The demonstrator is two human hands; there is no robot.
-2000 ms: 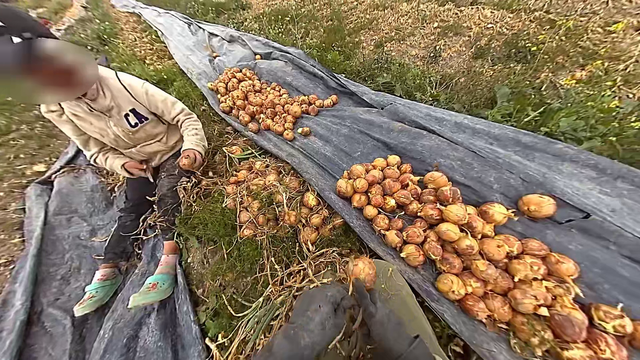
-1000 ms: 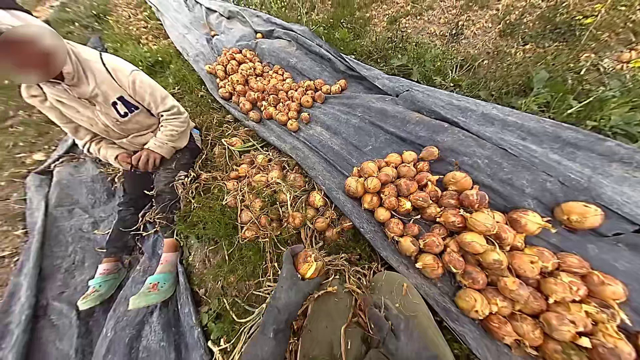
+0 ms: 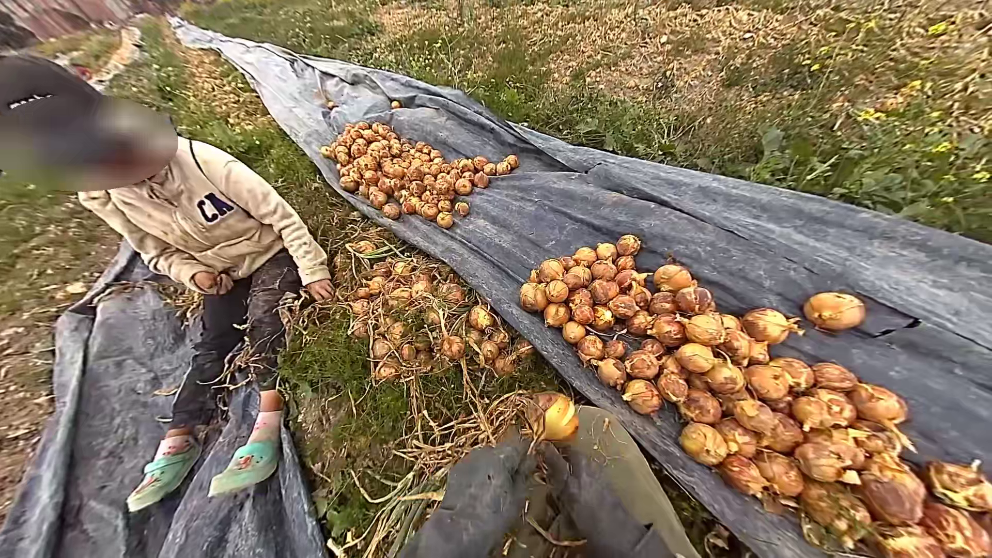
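Note:
In dark grey covering, my left hand (image 3: 492, 477) reaches up from the bottom edge, closed at the stem side of a yellow-brown onion (image 3: 556, 417). My right hand (image 3: 593, 496), also dark grey, lies just below that onion over my olive-clad leg; its fingers are blurred and their grip is unclear. Dry onion stalks (image 3: 442, 434) spread left of my hands. Beyond them, onions with stalks (image 3: 418, 318) lie on the grass. A large heap of trimmed onions (image 3: 728, 372) rests on grey sheeting at the right.
A seated person (image 3: 225, 225) in a cream hoodie and green clogs is at the left, on another grey sheet (image 3: 116, 418). A farther onion pile (image 3: 411, 170) lies on the long grey sheet (image 3: 558, 209). One onion (image 3: 834, 311) sits apart near a slit. Grass borders the sheeting.
The onion with my left hand has moved rightward, over my leg. The other person's hands, together one second ago, are now apart. The view has shifted slightly.

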